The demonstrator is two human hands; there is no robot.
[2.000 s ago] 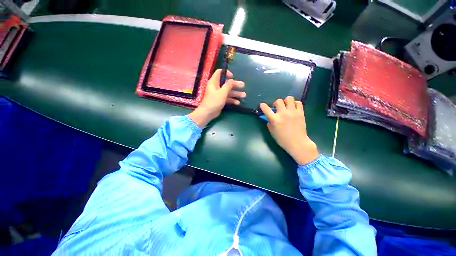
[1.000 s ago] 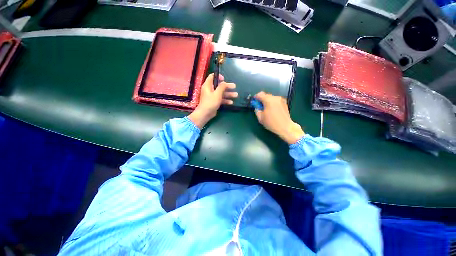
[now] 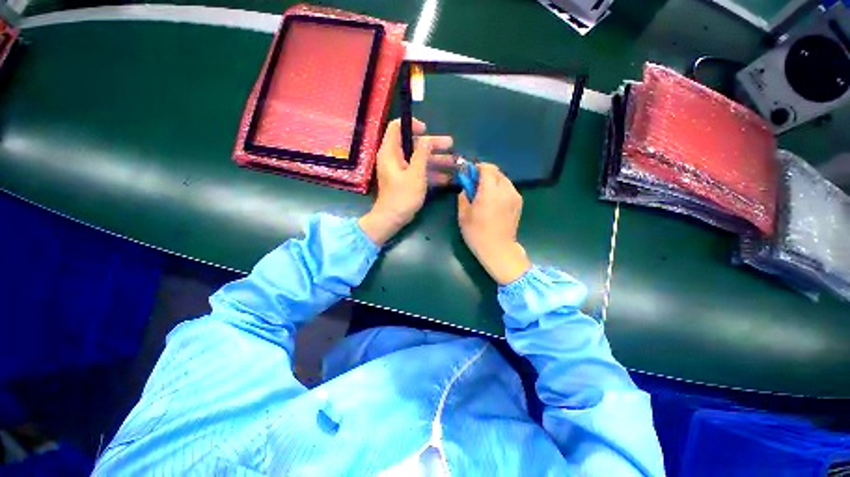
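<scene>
A black-bordered touch panel (image 3: 503,121) is in front of me, with an orange-gold flex tail (image 3: 417,82) at its upper left corner. My left hand (image 3: 403,177) grips the panel's lower left edge, thumb and fingers on both sides of the border. My right hand (image 3: 491,214) holds a small blue hand tool (image 3: 468,181), its tip pointing up and left near the panel's lower edge, close to my left fingertips. Whether the tip touches the panel I cannot tell.
Another touch panel (image 3: 317,88) lies on red bubble bags (image 3: 390,70) at the left. Red bubble bags (image 3: 708,144) are stacked at the right, beside clear bubble bags (image 3: 813,219). A grey-white box with a round black face (image 3: 792,74) stands behind them on the green bench (image 3: 186,168).
The right hand and blue tool have moved left along the lower edge, closer to the left hand. The panel looks raised or tilted, its bright glare gone. The head view has shifted.
</scene>
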